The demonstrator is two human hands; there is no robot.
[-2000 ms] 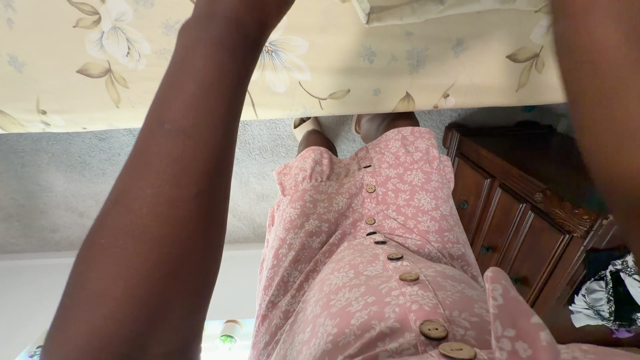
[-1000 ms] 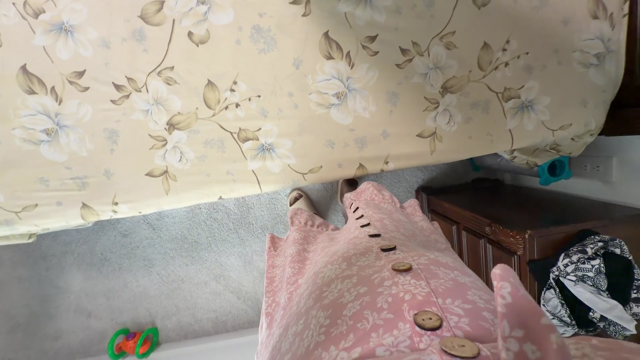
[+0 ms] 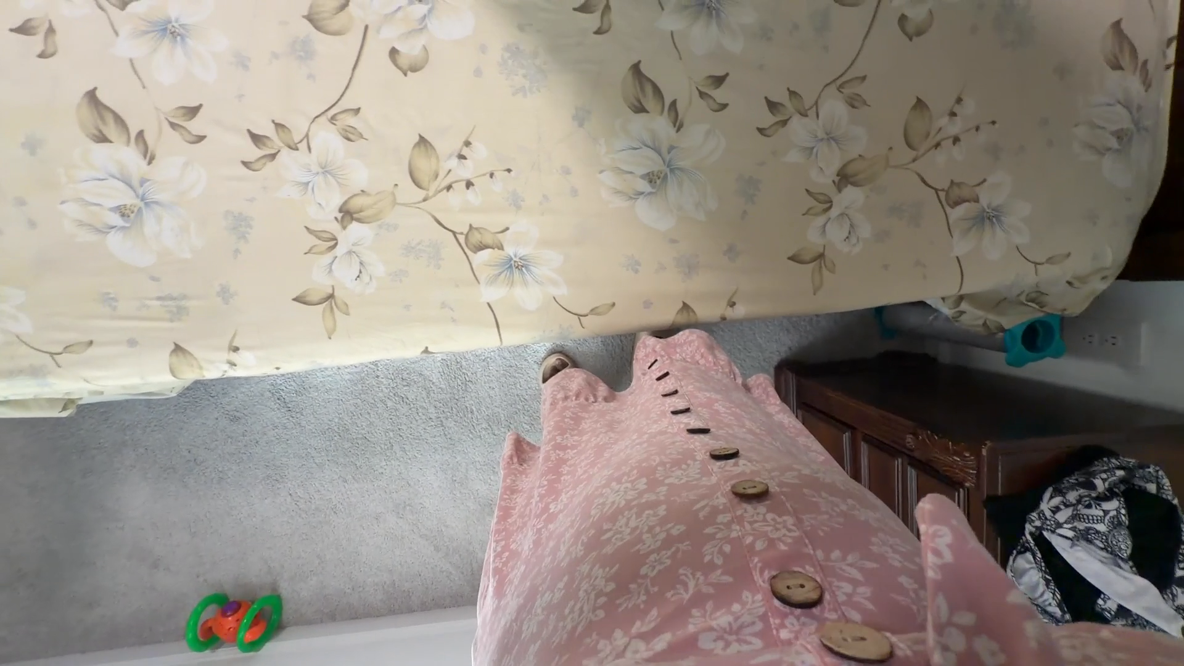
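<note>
Neither of my hands shows in the head view, so what they hold or touch is hidden. A cream floral sheet [image 3: 555,185] spreads across the upper part of the view, over what looks like a bed, its lower edge hanging just above my feet. My pink floral dress [image 3: 684,518] with wooden buttons fills the lower middle. The tip of one shoe [image 3: 557,367] pokes out between the dress and the sheet's edge.
A dark wooden cabinet [image 3: 925,398] stands at the right, with black-and-white patterned cloth [image 3: 1101,536] by it. A teal plastic piece [image 3: 1034,340] is near the wall outlet [image 3: 1101,339]. A green and orange toy [image 3: 234,622] lies at the lower left, by the grey carpet [image 3: 324,499].
Two seconds ago both my arms reached across the view; they are out of it now. The white cloth at the top edge then is no longer seen. The view has shifted.
</note>
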